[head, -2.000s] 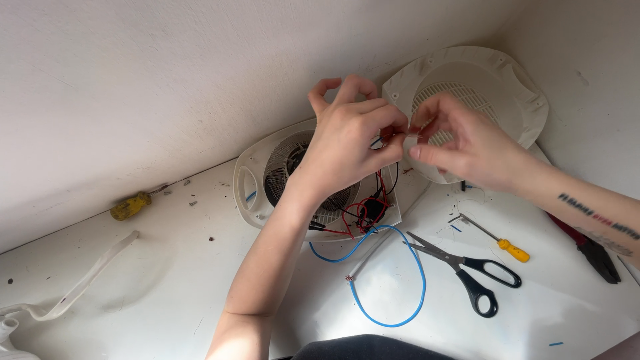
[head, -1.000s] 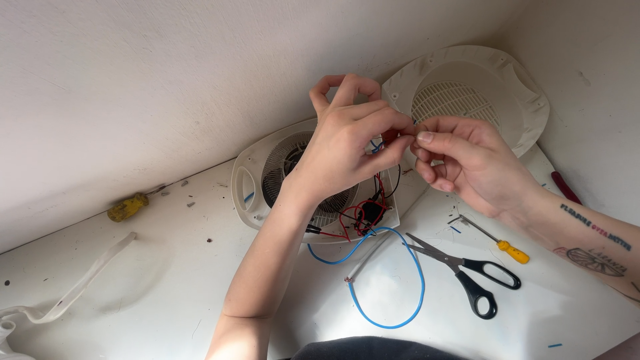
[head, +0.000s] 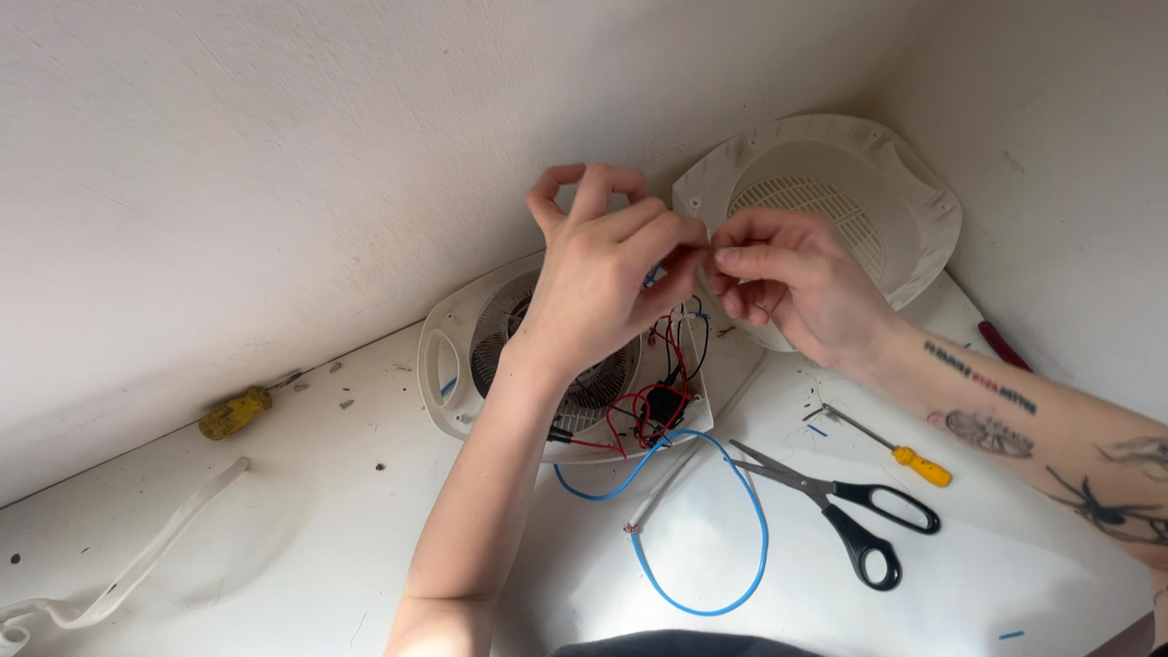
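Observation:
My left hand [head: 607,265] is above the open fan heater housing [head: 438,401], thumb and forefinger pinched on a thin wire end with a bit of blue showing under the fingers. Close against it, my right hand [head: 794,274] pinches thumb to forefinger at the same spot; the fingers hide what lies between them. Below, a fan grille [head: 488,342], red wires [head: 630,401] and a black switch-like part [head: 664,403] sit in the housing. A loop of blue wire [head: 765,538] runs out onto the white surface.
Black-handled scissors [head: 830,493] lie spread beside a small yellow screwdriver [head: 922,465]. The housing's other half [head: 931,210] leans at the back right. A worn yellow screwdriver [head: 235,413] is by the wall, a whitish strip [head: 173,534] at left, a dark red handle [head: 1004,347] at right.
My right hand has turned and its fingers have drawn together beside the left fingertips; the pale piece seen there earlier no longer shows. My left hand stays nearly in place.

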